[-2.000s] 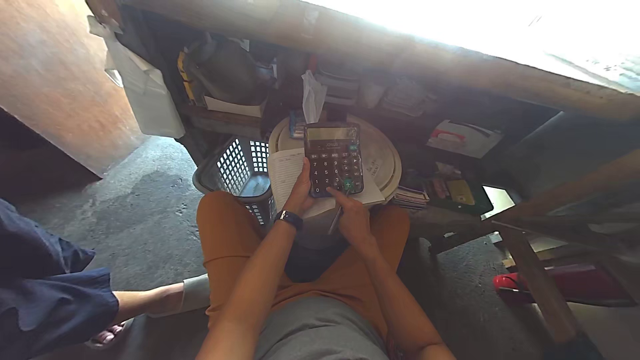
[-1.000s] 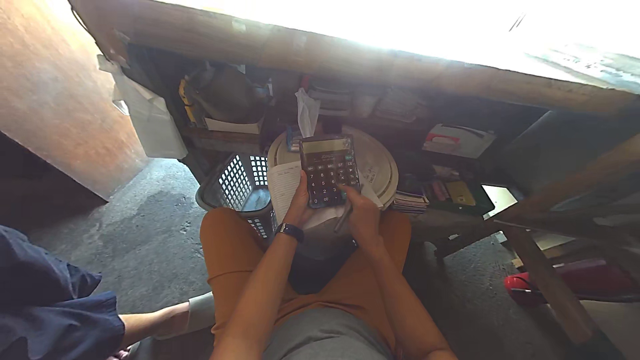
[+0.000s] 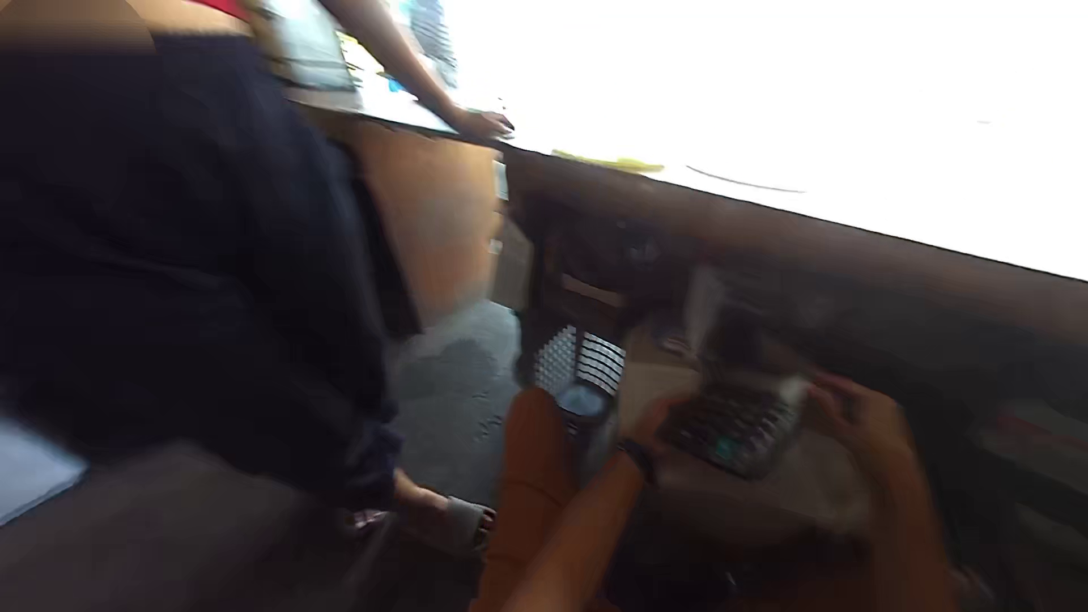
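Observation:
A dark calculator (image 3: pixel 735 425) with several keys, one of them green, is tilted above my lap in the head view. My left hand (image 3: pixel 663 425), with a dark band on its wrist, grips its left edge. My right hand (image 3: pixel 858 416) is raised just right of the calculator, its fingers bent; blur hides whether it holds anything. Behind my left hand lies a pale paper or notebook (image 3: pixel 659 382). A white paper piece (image 3: pixel 704 306) stands up behind the calculator.
A perforated plastic basket (image 3: pixel 557 361) stands left of the paper, beside my knee. The wooden bench edge (image 3: pixel 765 225) runs across above my hands. At left stands a person in dark trousers (image 3: pixel 195 255), whose hand (image 3: pixel 484 125) rests on the bright tabletop. A wooden panel (image 3: pixel 433 221) is behind.
The view has swung strongly to the left. My right hand has left the calculator's keys and is now raised at its right side. My left hand still holds the calculator.

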